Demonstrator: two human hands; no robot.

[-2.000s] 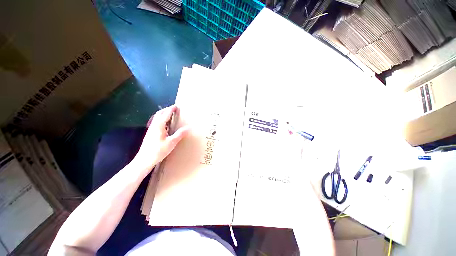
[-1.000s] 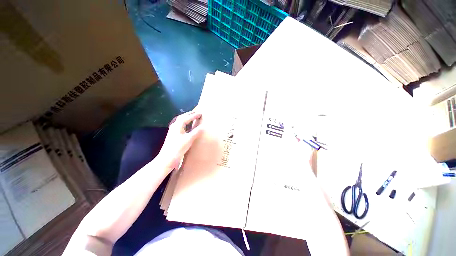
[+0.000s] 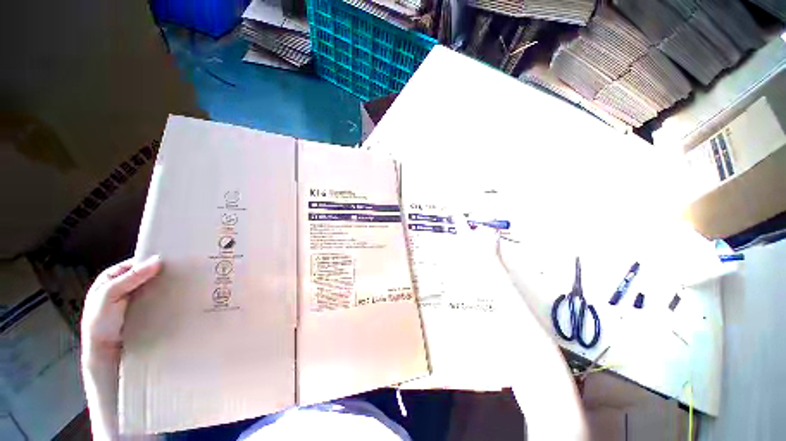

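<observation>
A flat carton [image 3: 250, 284] with an icon column, a centre crease and two dark bars is held up at the left. My left hand [image 3: 121, 288] is shut on its left edge, thumb on the face. Its right part overlaps another flat carton [image 3: 457, 336] with the same print. My right hand [image 3: 495, 245] is washed out by glare over that carton's right side. A marker pen [image 3: 489, 224] with a blue end shows at its fingers, near the dark bars. The finger outlines are hard to see.
Scissors [image 3: 577, 310] lie on the white table [image 3: 552, 155] at the right, beside a spare marker [image 3: 625, 284] and a small black piece [image 3: 639, 301]. A small carton [image 3: 741, 168] stands far right. A green crate [image 3: 366, 52] and a blue bin [image 3: 200, 13] are beyond.
My left hand has moved left with a flat carton, drawing it off the one below. Its print now shows clearly. The right hand stays near the lower carton's print with the pen.
</observation>
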